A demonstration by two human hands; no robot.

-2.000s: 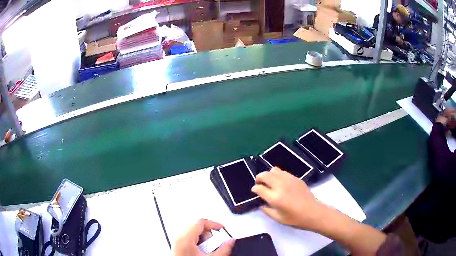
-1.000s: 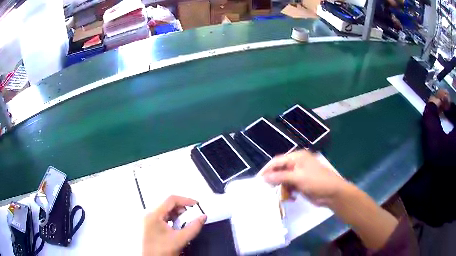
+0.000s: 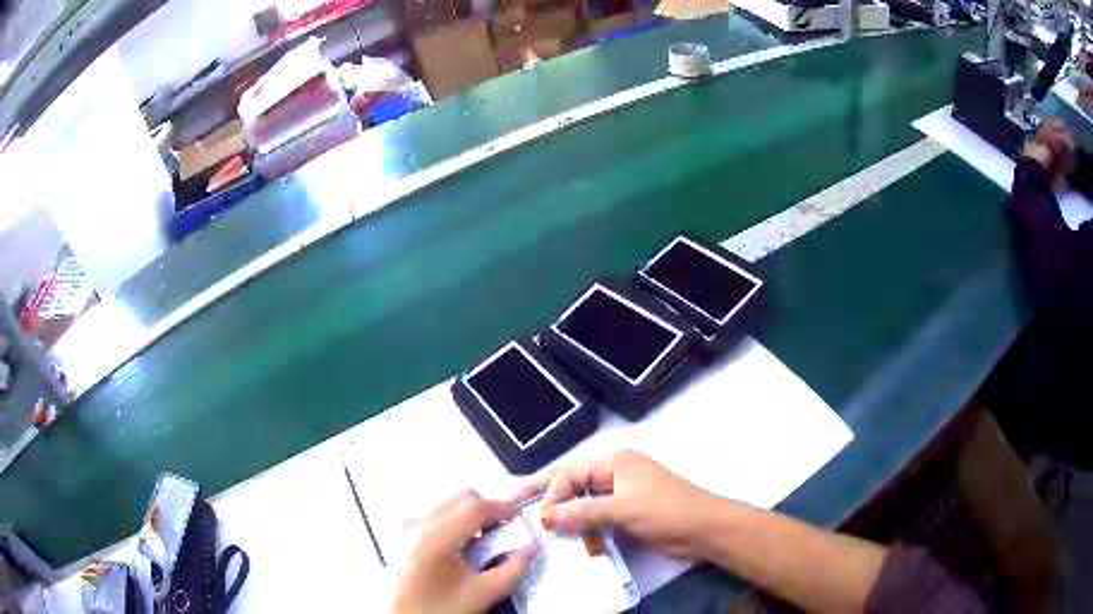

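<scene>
A display module [image 3: 581, 584] lies silvery-white back up at the bottom centre, with orange cable parts by my right fingertips. My right hand [image 3: 629, 501] pinches at its upper edge, at a small orange piece. My left hand [image 3: 462, 558] is at its left edge, with a small white piece [image 3: 489, 547] between thumb and fingers. What lies under the module is hidden. Three black units, the left [image 3: 524, 402], middle [image 3: 619, 336] and right [image 3: 701, 283], stand in a slanting row beyond my hands, white-bordered dark screens up.
Part-assembled devices [image 3: 192, 566] with silvery panels and a strap are at the lower left. White sheets [image 3: 767, 420] lie along the green belt bench [image 3: 479, 258]. A pale tape roll [image 3: 689, 60] is on the far edge. Another person's hands [image 3: 1049, 150] are by a black fixture [image 3: 989, 102] at right.
The display module, blurred in my right hand one second ago, is now lower and between both hands. The black housing by my left hand is now covered or out of view. The camera view has tilted.
</scene>
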